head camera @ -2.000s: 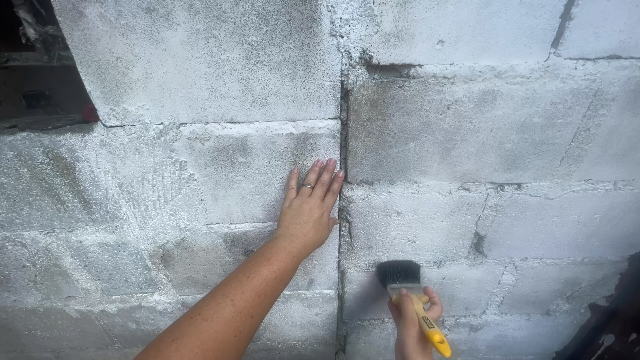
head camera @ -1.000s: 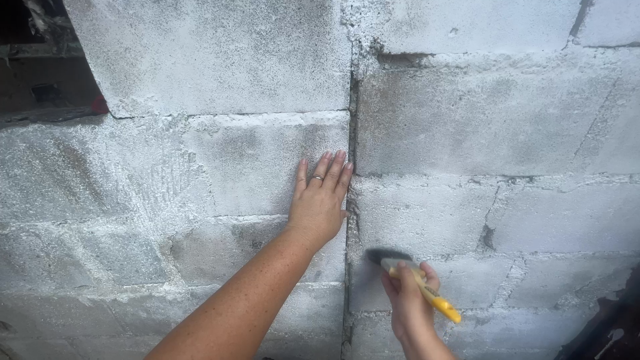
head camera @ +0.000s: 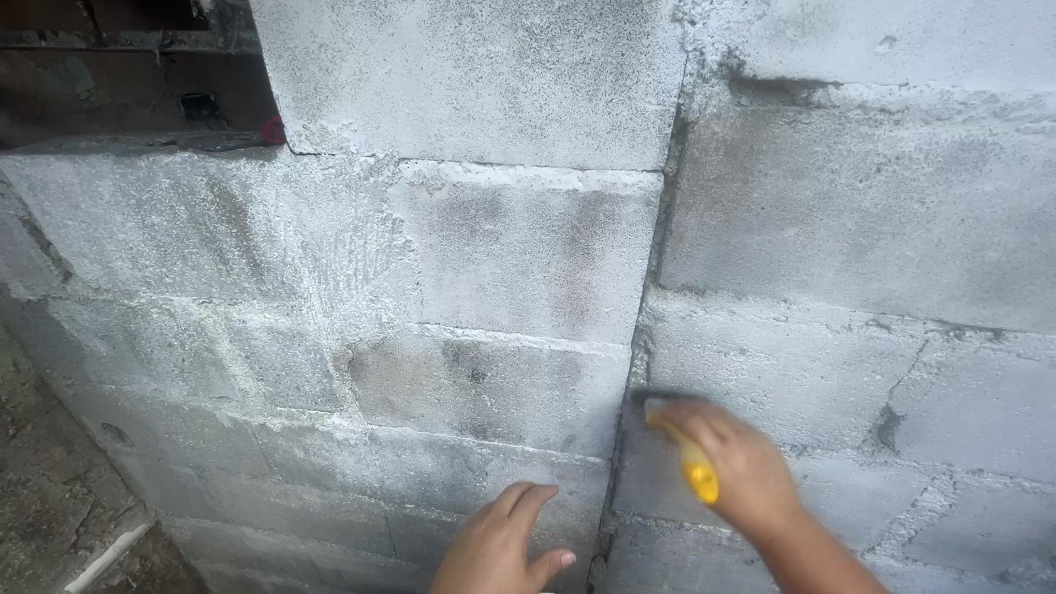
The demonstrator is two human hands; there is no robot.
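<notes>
My right hand [head camera: 738,462] grips a paintbrush [head camera: 700,472] by its yellow handle. The dark bristles, blurred, are at the concrete block wall [head camera: 528,256], just right of a vertical gap [head camera: 660,223] between blocks. Blocks near the bristles look darker grey than the whitish ones higher up. Low in the view, left of the gap, my left hand [head camera: 511,544] is before the wall with its thumb and fingers apart, holding nothing. Whether its fingertips touch the blocks I cannot tell.
A dark opening [head camera: 124,91] is in the wall at the upper left, with a small red thing [head camera: 273,130] at its corner. Rough ground [head camera: 49,470] lies at the lower left, with a pale pipe or strip [head camera: 107,558] on it. Mortar ridges cross the wall.
My left hand has come off its place flat beside the gap and is lower on the wall. The brush has moved closer to the gap. The view has shifted, showing ground at the left.
</notes>
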